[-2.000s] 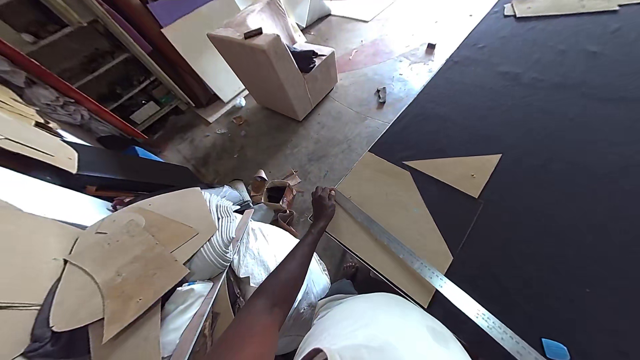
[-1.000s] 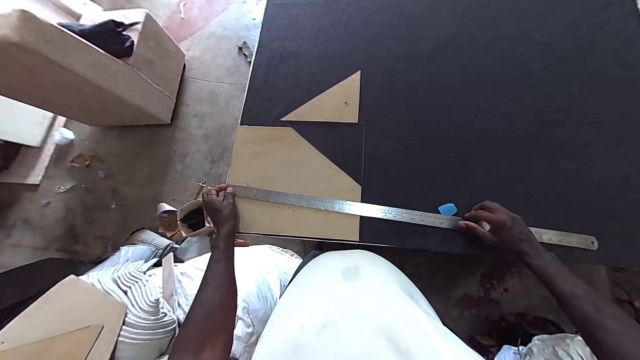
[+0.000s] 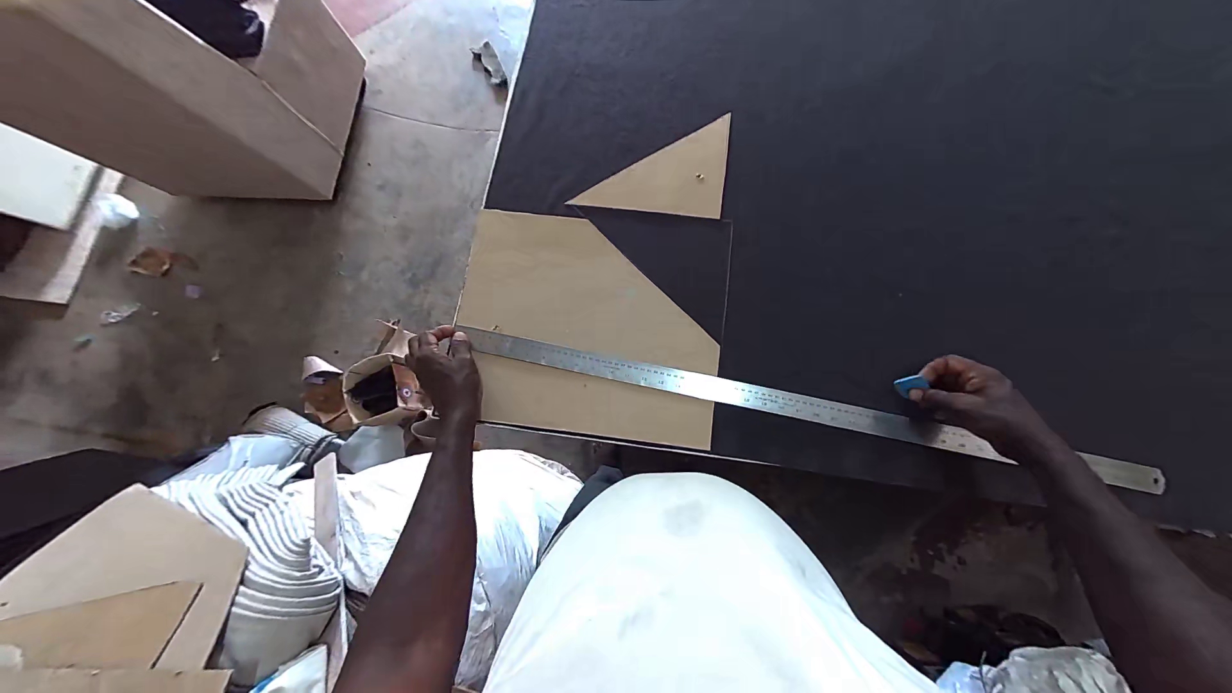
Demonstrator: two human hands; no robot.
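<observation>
A long steel ruler lies slantwise over a large tan card pattern piece and on across black fabric. My left hand pinches the ruler's left end at the fabric's left edge. Between the thumb and fingers of my right hand is a piece of blue tailor's chalk, just above the ruler's right part. A triangular card piece rests on the fabric above the large one. Thin lines mark the fabric to the right of the large piece.
A beige upholstered armchair stands on the concrete floor at upper left. Scraps litter the floor below it. Open paper bags sit by the table's left corner. White sacks, folded striped cloth and more card pieces are at lower left.
The right hand, not in view two seconds ago, came onto the ruler and now holds the blue chalk, which lay on the fabric above the ruler. The view has swung right.
</observation>
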